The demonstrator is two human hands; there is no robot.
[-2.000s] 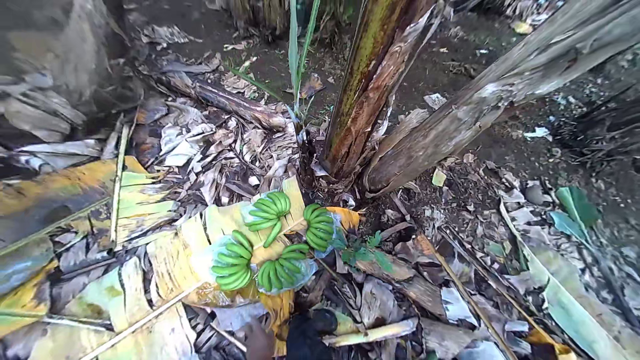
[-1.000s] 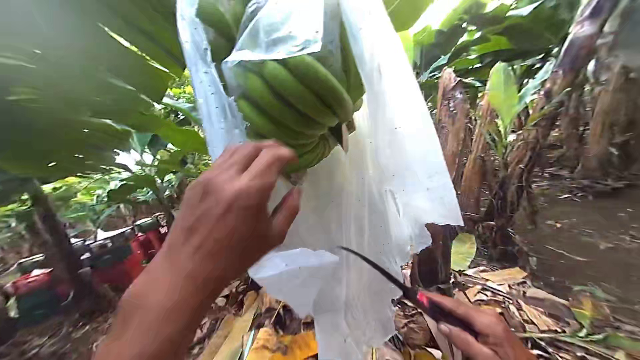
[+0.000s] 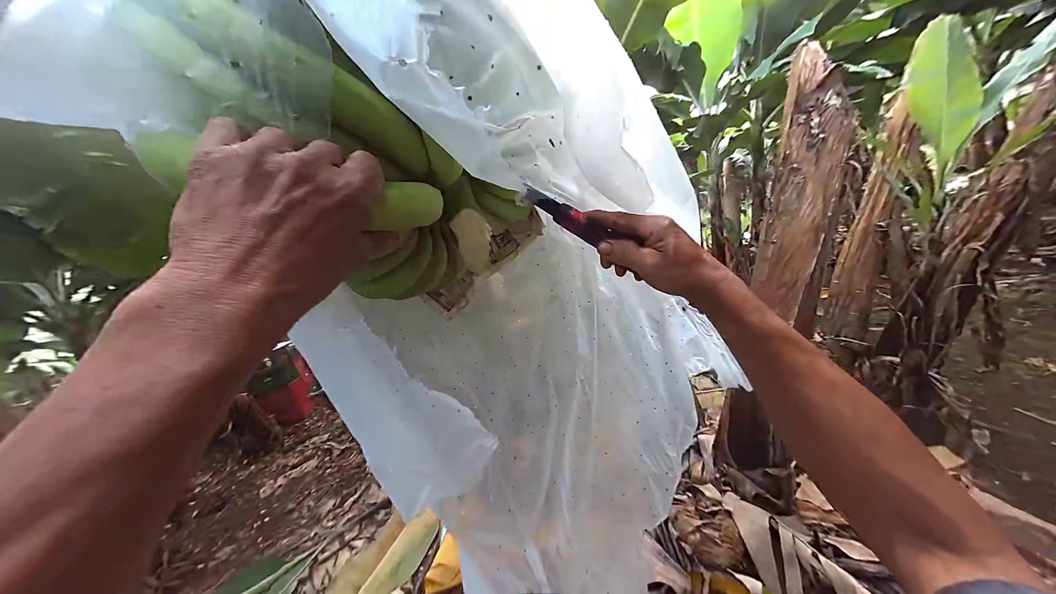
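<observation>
A hanging bunch of green bananas (image 3: 404,264) fills the upper left, partly under a perforated translucent plastic bag (image 3: 561,371) that drapes down around it. My left hand (image 3: 276,206) is closed around green bananas at the lower part of the bunch. Printed paper (image 3: 511,239) shows among the fruit near the cut-looking pale stalk end (image 3: 471,239). My right hand (image 3: 643,247) grips a knife (image 3: 577,223) by its dark and red handle; the blade points left toward the bunch and its tip is hidden at the fruit and plastic.
Brown banana trunks (image 3: 804,181) stand to the right, with young green leaves (image 3: 945,91) beside them. Dry leaves (image 3: 759,511) litter the ground below. A red container (image 3: 285,396) is at the lower left, behind my left forearm.
My right hand with the knife has risen from below to the bunch. My left hand, earlier beside the fruit, is now closed on bananas. The view has swung up from the ground since the oldest frame.
</observation>
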